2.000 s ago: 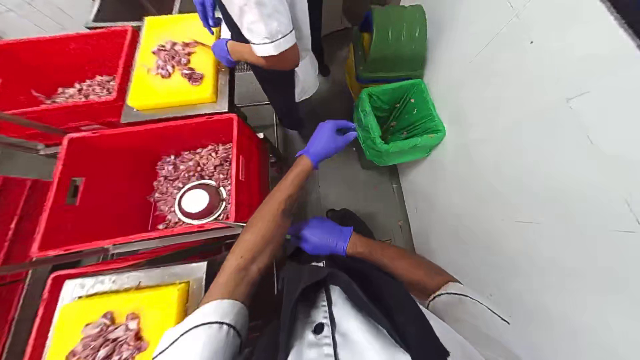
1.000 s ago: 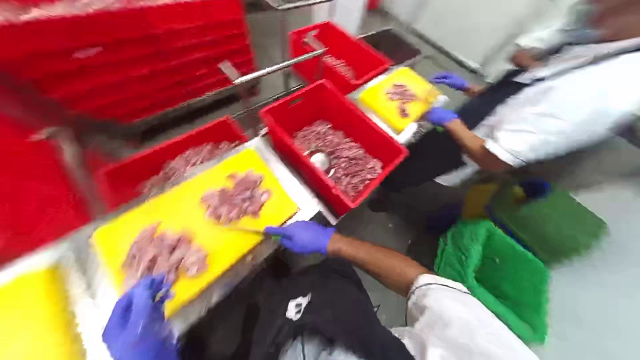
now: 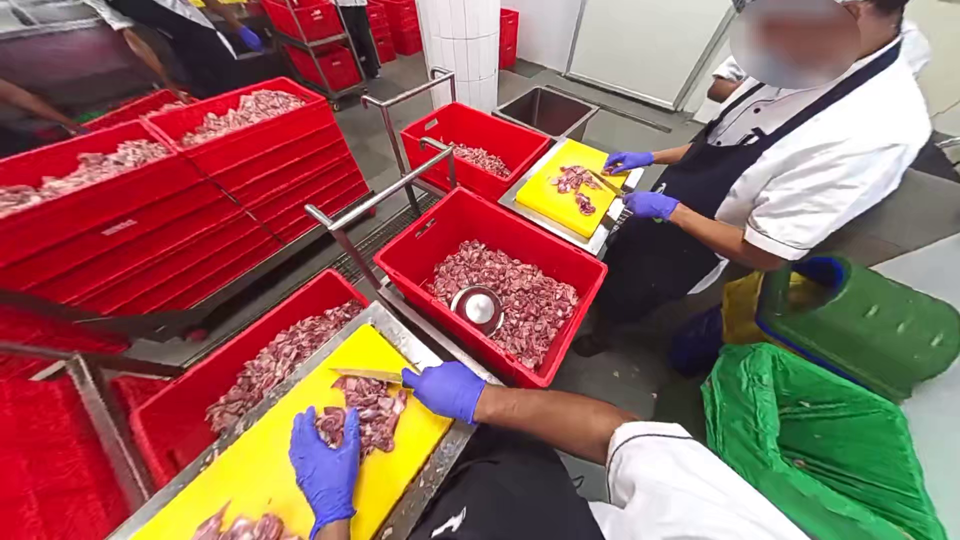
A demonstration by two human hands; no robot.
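My right hand, in a blue glove, grips a knife whose blade lies over the far part of a yellow cutting board. The blade is just beyond a pile of cut raw meat. My left hand, also gloved, has its fingers apart and touches the near left side of that pile; whether it pinches a piece is hidden. More raw meat lies on the board at the bottom edge of the view.
A red crate of meat pieces holds a round metal bowl. Another red crate adjoins my board. A co-worker cuts meat on a second yellow board. A green-lined bin stands at right; metal rails rise beyond.
Two seconds ago both hands were away from the board, the right one near the green-lined bin. Now the left is at the farther meat pile. The view has swung strongly.
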